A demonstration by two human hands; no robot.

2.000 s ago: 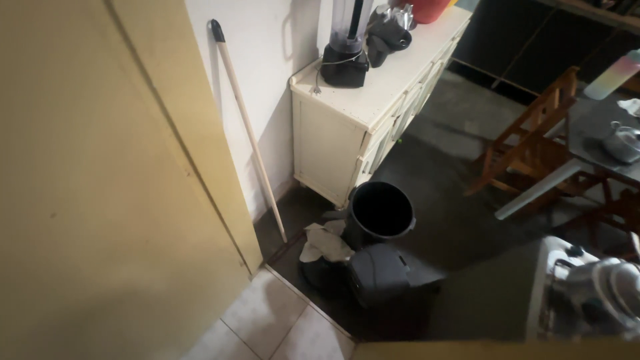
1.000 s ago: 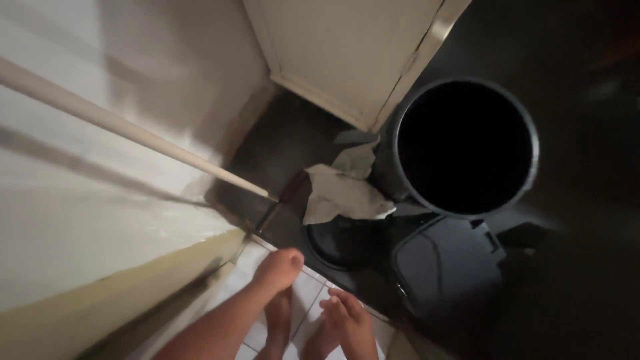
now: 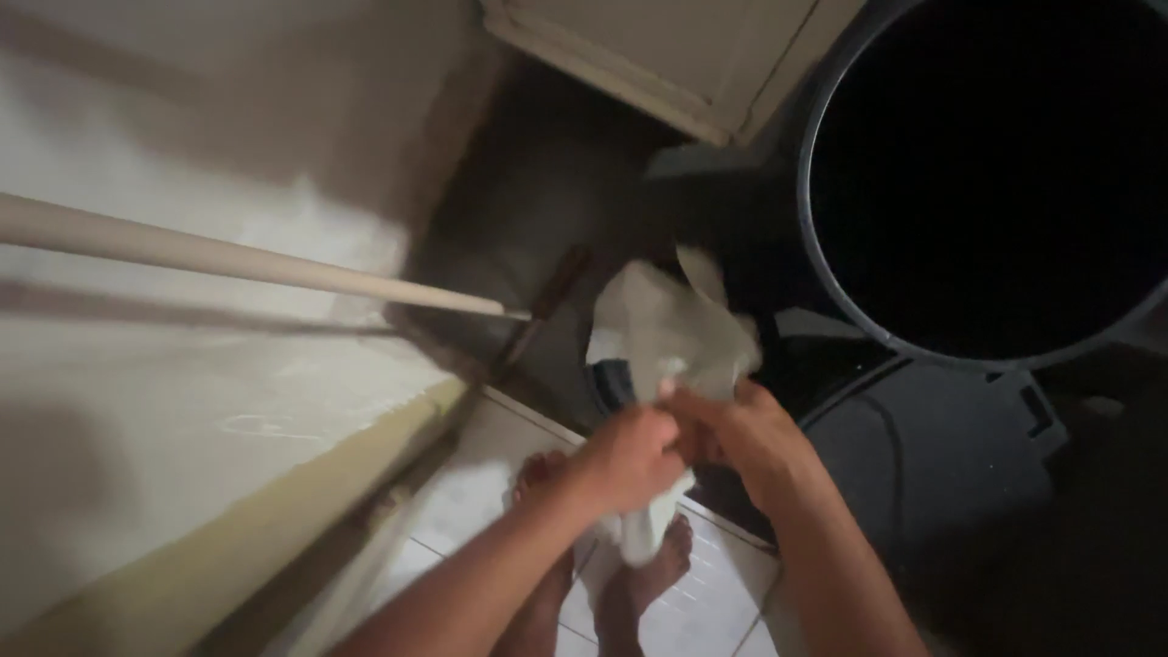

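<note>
A pale cloth [image 3: 671,324] is bunched between my two hands, with part of it hanging below them over the tiles. My left hand [image 3: 634,456] is closed on it at the lower middle of the view. Close beside it, my right hand [image 3: 744,424] grips the cloth too; its fingers are blurred. Beyond the cloth, a pale wooden pole [image 3: 274,265] slants down to a squeegee-like head [image 3: 547,297] on the dark floor. A large black bucket [image 3: 821,228] with a dark inside stands to the upper right.
A grey plastic piece [image 3: 940,447] lies below the bucket. The corner of a cream cabinet [image 3: 639,64] juts in at the top. A wall [image 3: 182,383] is on the left. My bare feet stand on white tiles [image 3: 712,593] beside the dark floor's edge.
The cloth lay on the floor beside the bucket; now it is up in my hands. Both hands have come together on it. The view has moved in closer.
</note>
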